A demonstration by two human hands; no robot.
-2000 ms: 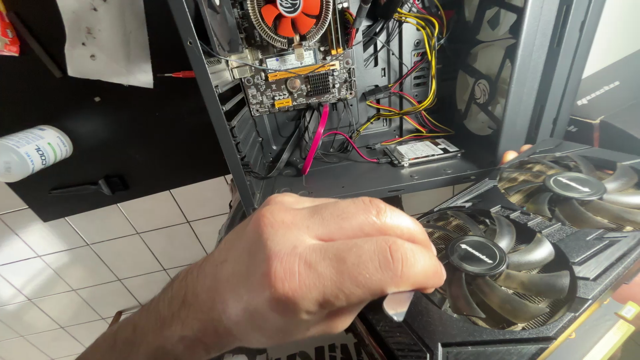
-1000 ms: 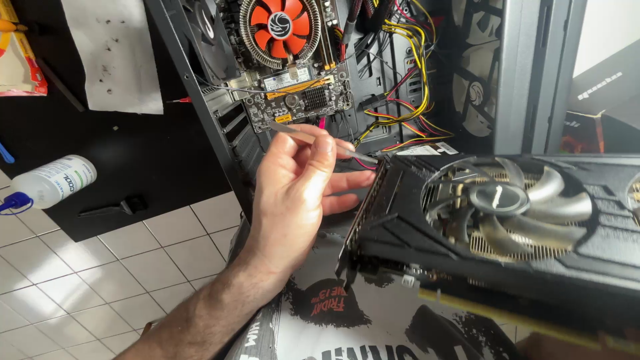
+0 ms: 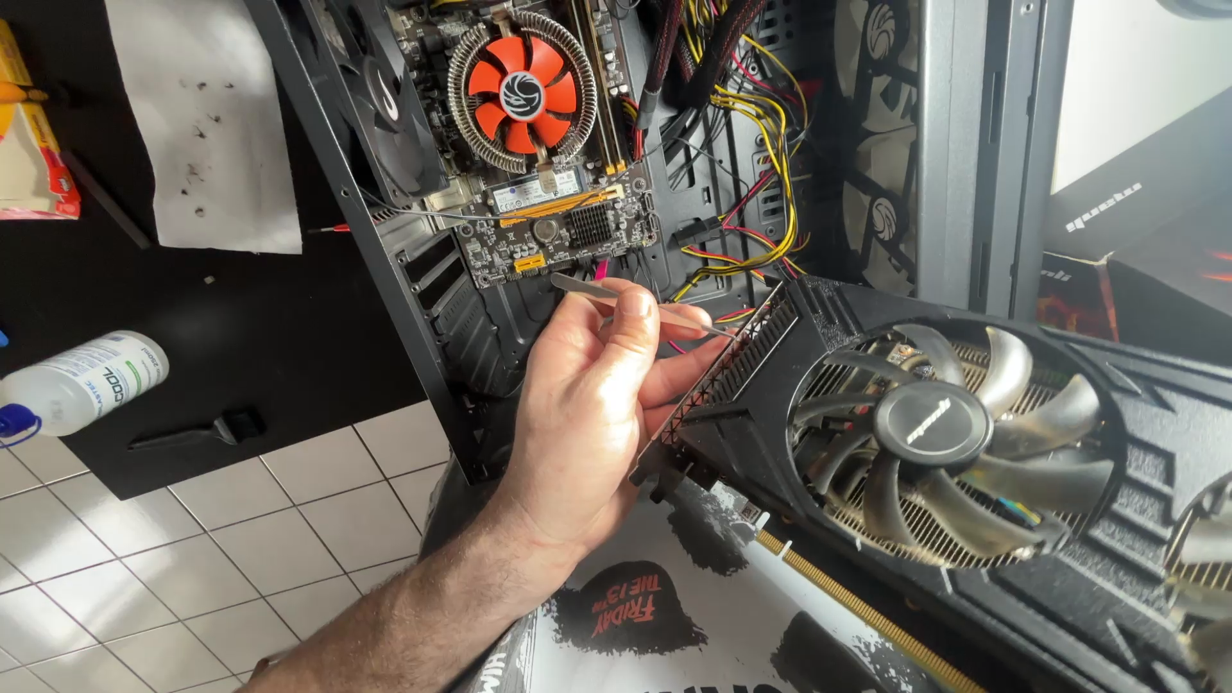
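Note:
My left hand [image 3: 602,385] grips a slim metal tool, apparently tweezers [image 3: 582,287], between thumb and fingers. Its narrow end reaches the slotted bracket [image 3: 717,371] of a black graphics card [image 3: 972,568], and my lower fingers pass behind that bracket. Large translucent blades surround the hub of the card's fan [image 3: 934,423]; a second fan is cut off at the right edge. My right hand is out of view, and the card's support is hidden. Beyond my left hand stands an open computer case [image 3: 371,260] holding a motherboard [image 3: 563,231] with a red CPU cooler fan [image 3: 523,94].
Yellow, red and black cables [image 3: 784,192] run through the case. On the black tabletop at left are a plastic bottle [image 3: 91,380], a black brush [image 3: 202,430] and a white sheet [image 3: 212,135] with dark specks. A printed bag [image 3: 664,587] lies below the card.
My left hand has gone from beside the card's fan to its bracket end, still holding the tool. The card is turned differently, and fingertips seen behind it two seconds ago are out of sight.

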